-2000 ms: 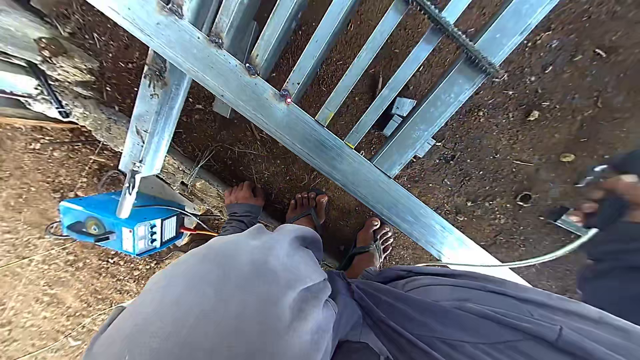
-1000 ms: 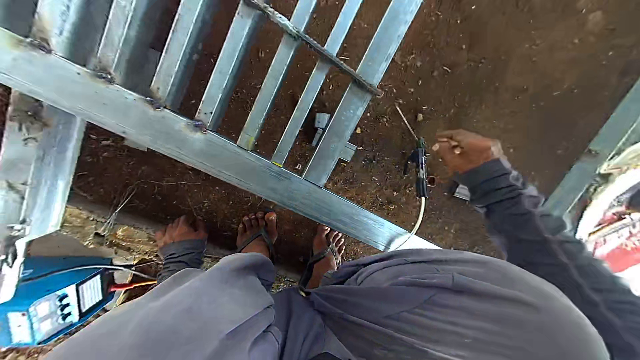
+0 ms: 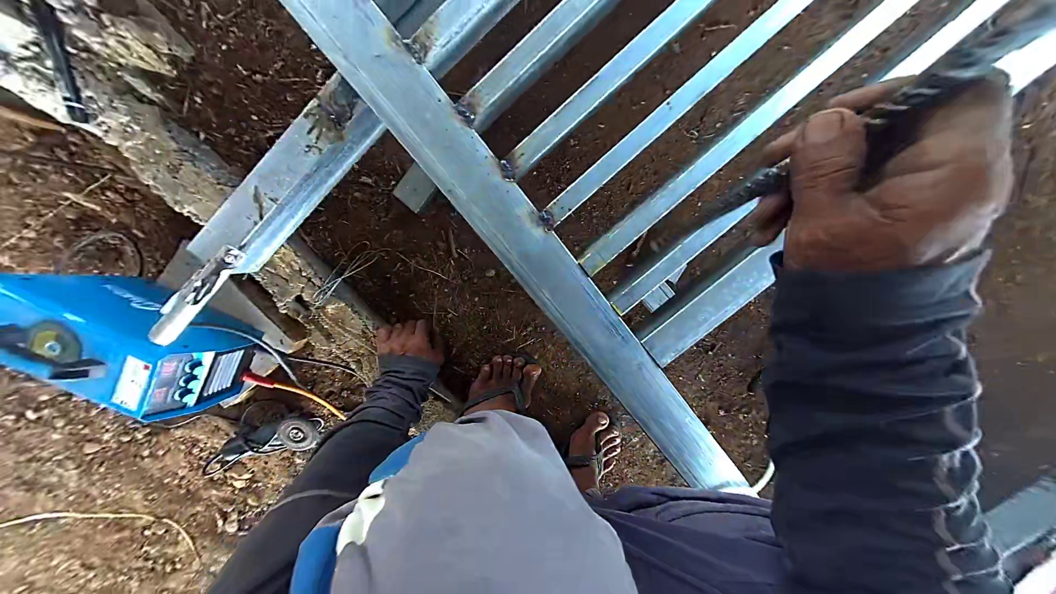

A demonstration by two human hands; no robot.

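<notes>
My right hand (image 3: 899,177) is closed around a dark, ribbed steel rod (image 3: 755,188), blurred, above the bars of a galvanized steel frame (image 3: 528,239). Weld marks show where several bars meet the frame's long side tube. My left hand (image 3: 410,340) rests palm down at the concrete edge beside my foot, with no object seen in it. Left of it stands a blue welding machine (image 3: 124,338) with a red-ended cable plugged in. A metal clamp (image 3: 198,293) sits at the end of a steel piece near the machine. The electrode holder is not visible.
An angle grinder (image 3: 280,433) lies on the soil below the welder. A rough concrete ledge (image 3: 173,157) runs along the left. My sandalled feet stand beside the frame's long tube. Small metal pieces (image 3: 660,295) lie under the bars, and a pale cable (image 3: 765,477) shows near my knee.
My right hand has let go of the electrode holder, seen lying on the soil one second ago, and moved over the frame onto the ribbed rod. My left hand stays down near my foot.
</notes>
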